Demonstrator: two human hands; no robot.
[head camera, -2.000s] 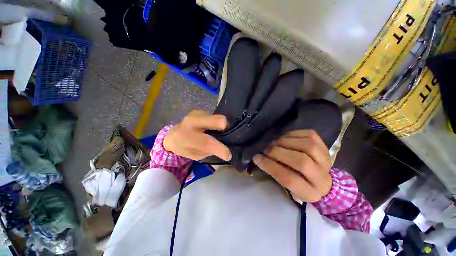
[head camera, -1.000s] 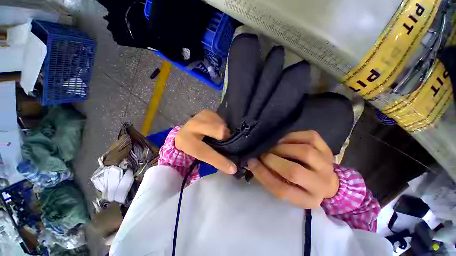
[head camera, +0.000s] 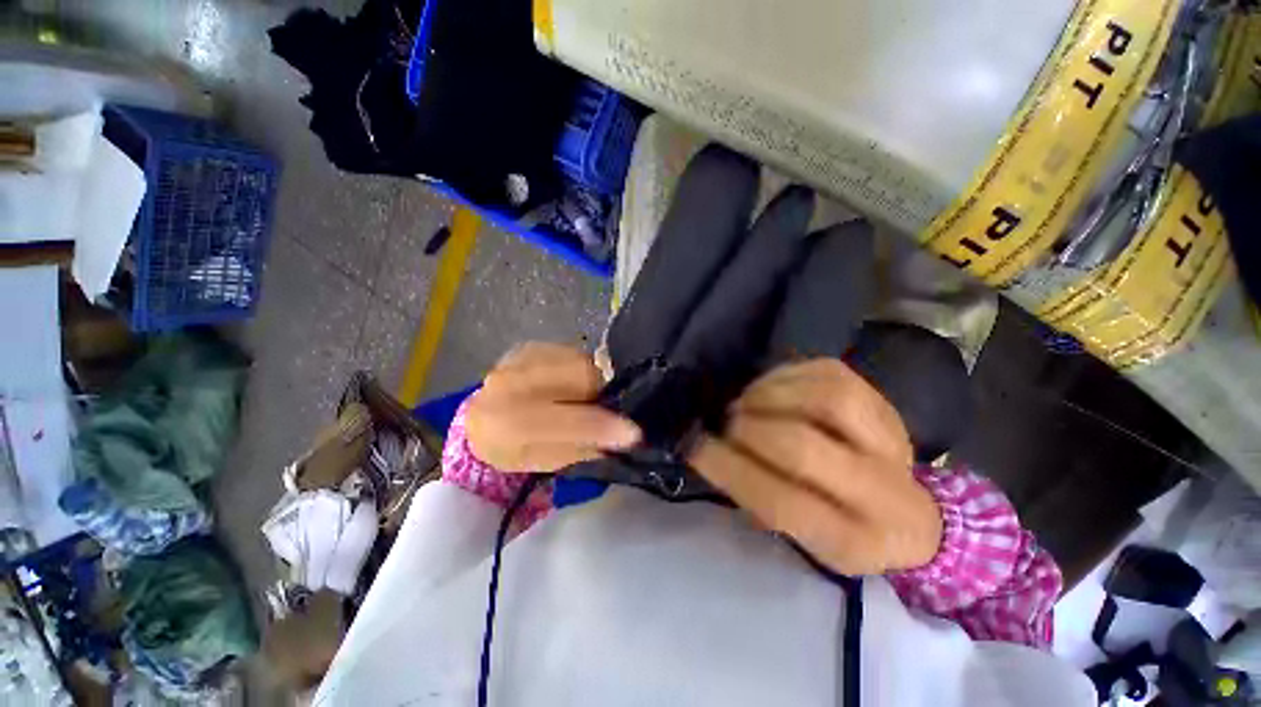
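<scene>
A dark sewn part (head camera: 719, 283) with several rounded, finger-like lobes lies over my lap below the table edge, lobes pointing up and away from me. My left hand (head camera: 542, 410) pinches its near edge from the left with thumb and fingers. My right hand (head camera: 830, 463) grips the same edge from the right and is slightly blurred. The fingertips of both hands are close together over black folded cloth. The exact edge between the fingers is partly hidden.
The white machine table (head camera: 830, 83) overhangs at the upper right, with yellow PIT tape (head camera: 1058, 145) on it. A blue crate (head camera: 595, 138) with a black heap stands beyond my left hand. A blue mesh crate (head camera: 208, 228) and green bundles (head camera: 173, 414) stand far left. A paper-like pile (head camera: 325, 525) lies on the floor.
The lobes have tilted right and now spread differently, with the near edge folded toward me between my fingers. Both hands keep hold of the part. The view has shifted slightly.
</scene>
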